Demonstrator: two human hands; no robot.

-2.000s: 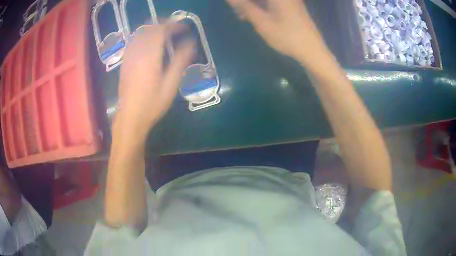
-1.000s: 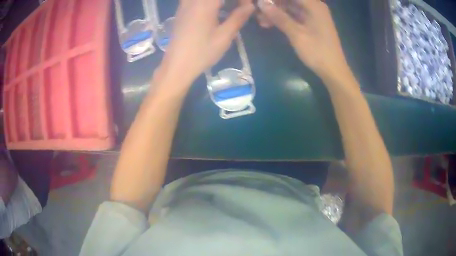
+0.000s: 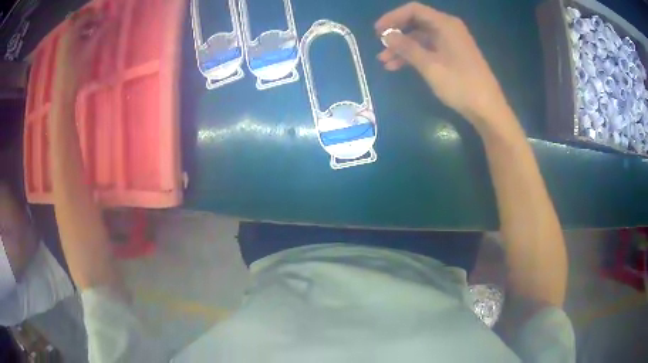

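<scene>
A silver loop frame [image 3: 337,92] with a blue band [image 3: 347,134] lies flat on the dark green bench, rounded top away from me. My right hand [image 3: 424,53] is to its upper right, holding a small white cap [image 3: 390,33] between thumb and fingers. My left hand [image 3: 79,42] is blurred over the far part of the red compartment tray [image 3: 135,142]; whether it holds anything cannot be seen. Two more loop frames [image 3: 268,53] with blue bands lie at the upper left, cut off by the top edge.
A brown-edged box [image 3: 561,78] full of white pieces stands at the right. The bench's front edge [image 3: 341,225] crosses below the frames. A person's sleeve [image 3: 32,280] shows at lower left. A silvery crinkled lump [image 3: 487,303] and red objects are below bench level.
My left hand has left the middle frame's top and moved left over the red tray. My right hand has drawn slightly right, still with the white cap. The view has shifted.
</scene>
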